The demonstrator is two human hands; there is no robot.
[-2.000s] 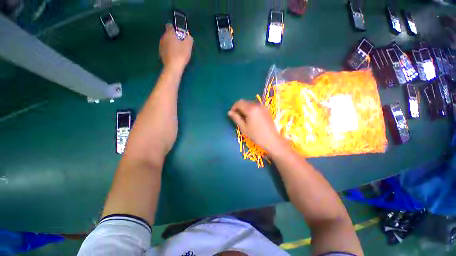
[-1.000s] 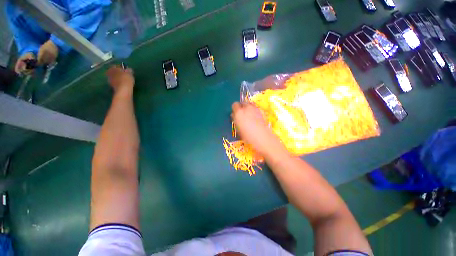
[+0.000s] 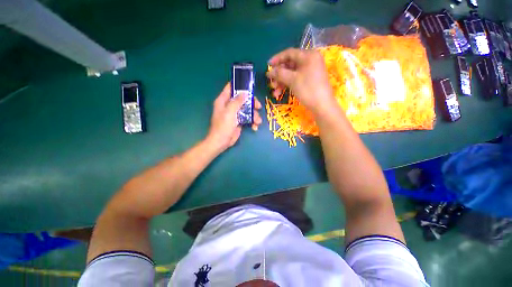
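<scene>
My left hand (image 3: 227, 117) holds a black keypad phone (image 3: 243, 92) upright in the view, screen facing up, thumb on its keypad. My right hand (image 3: 297, 75) is just right of the phone, above the loose orange parts (image 3: 285, 123), with thumb and fingers pinched together. A small bit of orange shows at its fingertips. The clear plastic bag of orange parts (image 3: 365, 84) lies flat beyond my right hand, with its open end towards the phone. A single waiting phone (image 3: 132, 107) lies at the left.
A grey-white metal post (image 3: 67, 39) slants in at the upper left, its foot on the green table (image 3: 67, 168). A phone cluster (image 3: 477, 39) lies at the right beyond the bag. Parts of phones (image 3: 215, 3) show at the top edge. Blue clothing (image 3: 483, 176) is at the lower right.
My left hand has come back from the far left and now holds a phone near the middle. My right hand has moved up slightly, its fingers near that phone.
</scene>
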